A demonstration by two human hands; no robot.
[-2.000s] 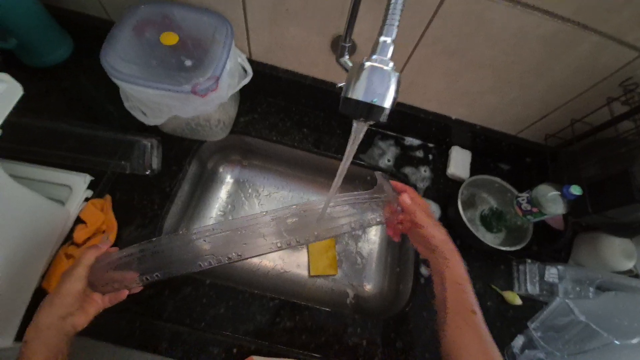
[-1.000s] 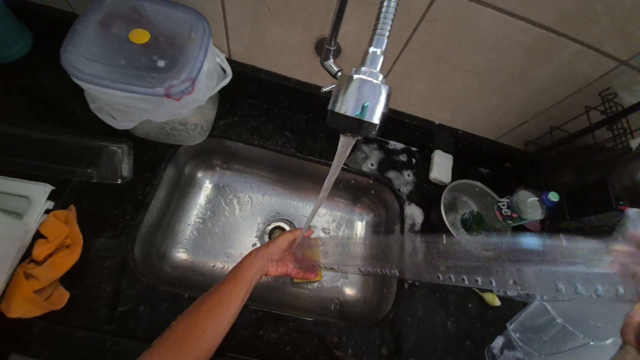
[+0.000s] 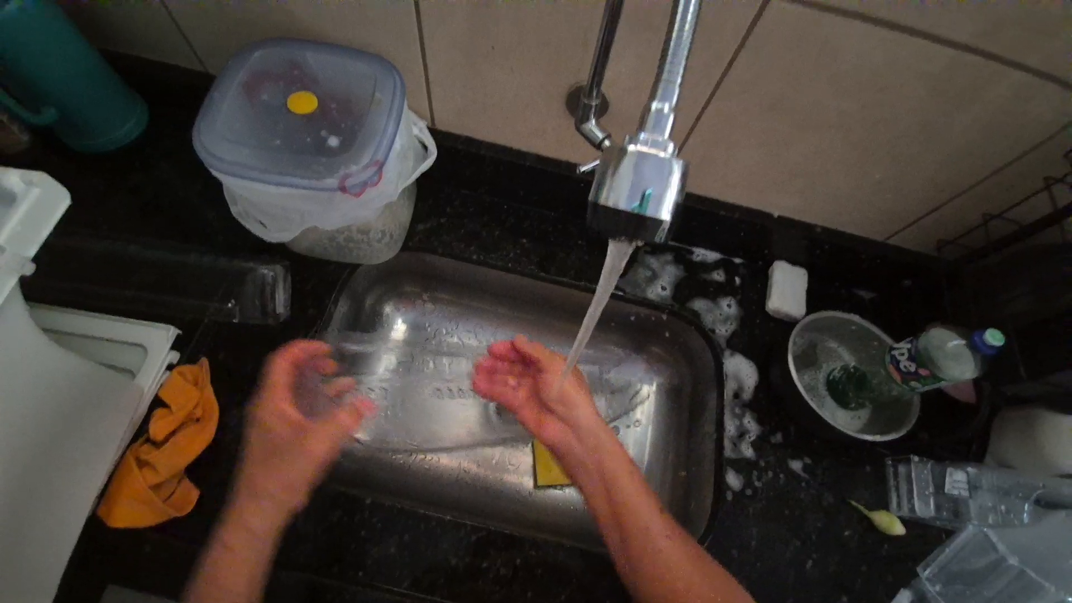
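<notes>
A long clear plastic bin or tray [image 3: 435, 394], blurred by motion, lies across the steel sink [image 3: 536, 523]. My left hand [image 3: 306, 410] is at its left end, fingers curled around the edge. My right hand [image 3: 532, 385] is over its middle with the palm turned up and fingers spread; whether it touches the plastic is hard to tell. Water runs from the chrome faucet [image 3: 638, 193] onto the right hand's wrist side. Below that hand, a yellow sponge [image 3: 550, 466] rests on the sink floor, partly hidden by the forearm.
Behind the sink's left corner stands a lidded plastic container [image 3: 301, 126]. An orange cloth [image 3: 163, 452] and another clear bin [image 3: 260, 291] are at left. To the right are white soap [image 3: 787, 290], a metal bowl [image 3: 808, 347], a detergent bottle [image 3: 946, 358] and clear plastic parts [image 3: 980, 494].
The clear plastic piece, held out to the right of the sink a second ago, is now over the basin. My left hand is again at the left and my right hand is over the sink.
</notes>
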